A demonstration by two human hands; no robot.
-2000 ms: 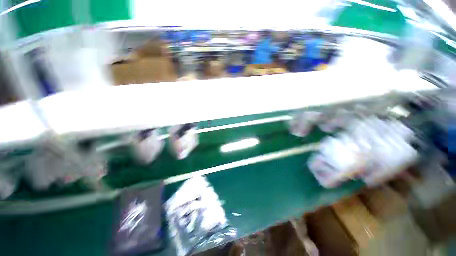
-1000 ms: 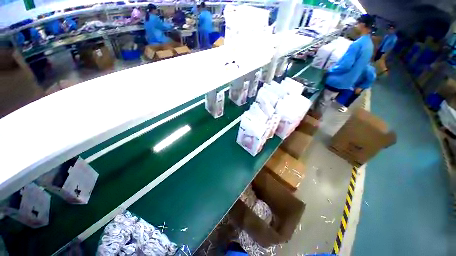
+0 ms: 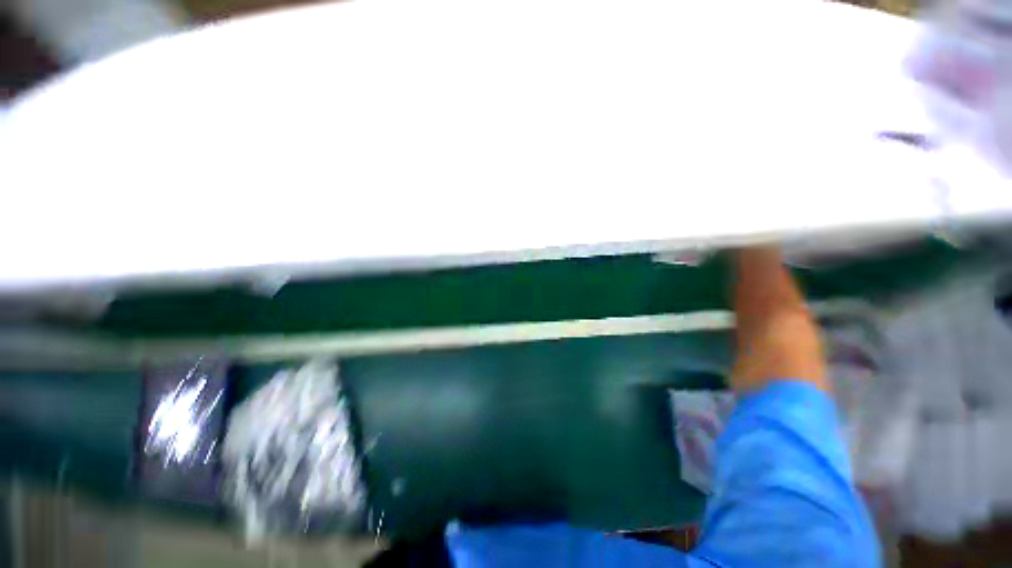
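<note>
My right forearm (image 3: 777, 333), in a blue sleeve, reaches over the green bench (image 3: 499, 444); its hand is hidden beneath the white shelf's edge. My left hand is not in view. A white retail box (image 3: 699, 427) with a pinkish print stands on the bench just left of my sleeve, partly covered by it. At the left, a dark tray (image 3: 183, 433) holds shiny white strips. Right beside it lies a clear bag full of white bundles (image 3: 294, 455). The view is blurred.
The bright white shelf (image 3: 466, 144) spans the upper view. A white rail (image 3: 499, 333) divides the bench. More white retail boxes (image 3: 954, 399) crowd the right side, blurred. A white printed item (image 3: 971, 78) shows at the upper right.
The view has swung from looking right along the line back to the bench in front. My right arm has come into view, reaching under the shelf. The tray shows again at the left.
</note>
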